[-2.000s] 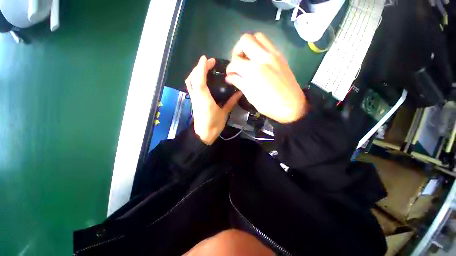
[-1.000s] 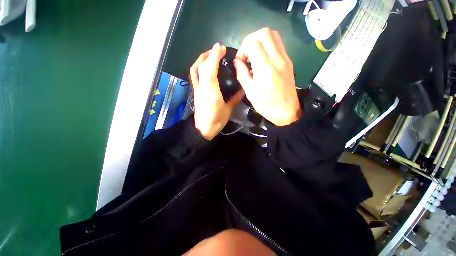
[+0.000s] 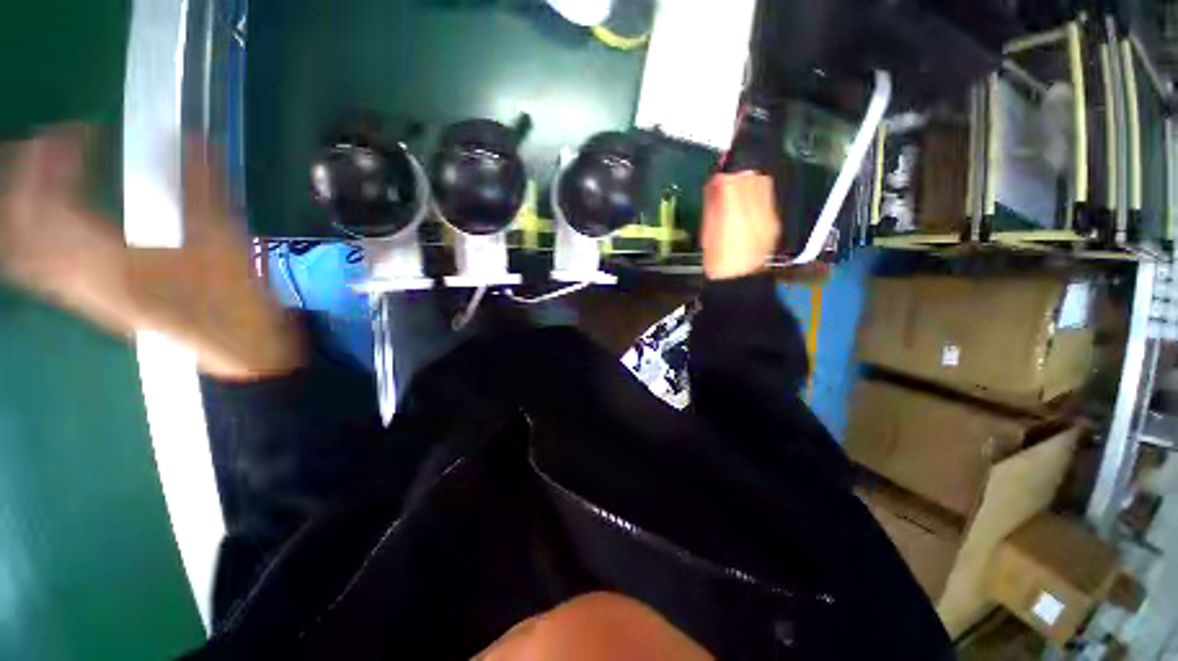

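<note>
Three white security cameras with glossy black ball heads stand in a row at the mat's near edge: the left camera (image 3: pixel 366 183), the middle camera (image 3: pixel 479 177) and the right camera (image 3: pixel 599 189). Small black tabs stick out from the left and middle heads. White cables hang below the bases. My left hand (image 3: pixel 142 265) is motion-blurred, left of the cameras over the white rail, fingers spread, with nothing visible in it. My right hand (image 3: pixel 740 222) is right of the cameras below the keyboard, its fingers mostly hidden; whether it holds anything cannot be told.
A green surface (image 3: pixel 65 517) lies left of the white rail (image 3: pixel 155 129). The white keyboard (image 3: pixel 695 71) is at the top, beside a yellow ring (image 3: pixel 620 36). Yellow tape (image 3: pixel 665 222) marks the mat edge. Cardboard cartons (image 3: pixel 950 323) and shelving (image 3: pixel 1046 142) are at right.
The hands have parted from the black ball head they held together. My left hand has swung left over the rail; my right is below the keyboard. The view has shifted, showing three cameras.
</note>
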